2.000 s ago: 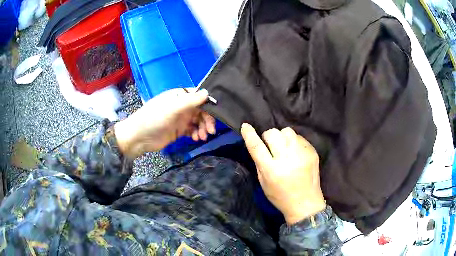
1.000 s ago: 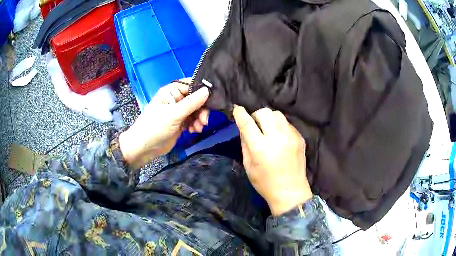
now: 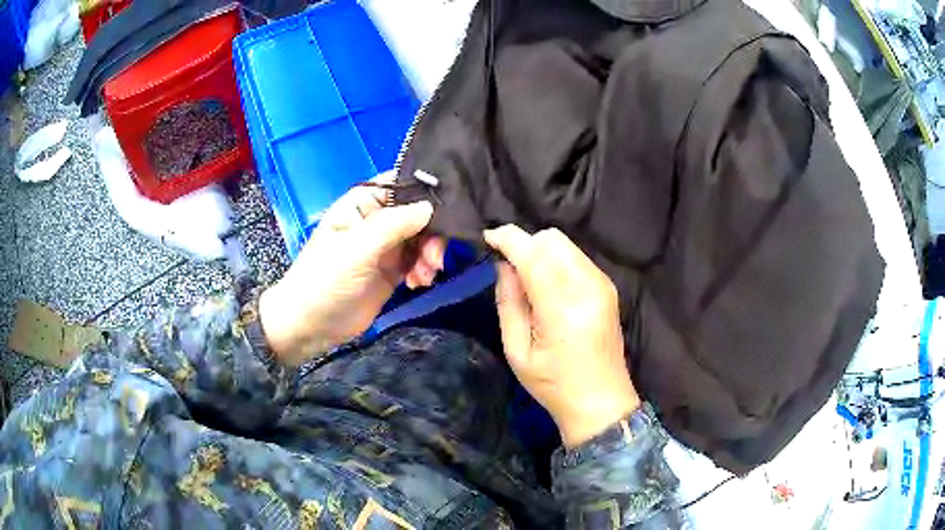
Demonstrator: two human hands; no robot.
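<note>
The dark brown jacket (image 3: 663,186) covers the white table and hangs over its near edge. Its pale toothed zipper (image 3: 414,124) runs down the left edge to my left hand. My left hand (image 3: 347,254) pinches the jacket's lower corner at the zipper end. A small whitish bar-like piece (image 3: 426,178) lies on the cloth just above the left thumb; I cannot tell what it is. My right hand (image 3: 565,321) pinches the jacket hem between thumb and forefinger, a little right of the left hand. No tool shows in either hand.
A blue plastic crate (image 3: 321,98) and a red crate (image 3: 176,78) stand on the speckled floor at the left. A blue-trimmed sewing machine (image 3: 910,461) is at the lower right. Camouflage-patterned clothing covers the lap below the hands. The white table (image 3: 725,507) shows around the jacket.
The left hand and zipper end have shifted slightly left. The right hand has moved left towards the left hand, and its thumb now closes on the hem. The zipper teeth show more clearly.
</note>
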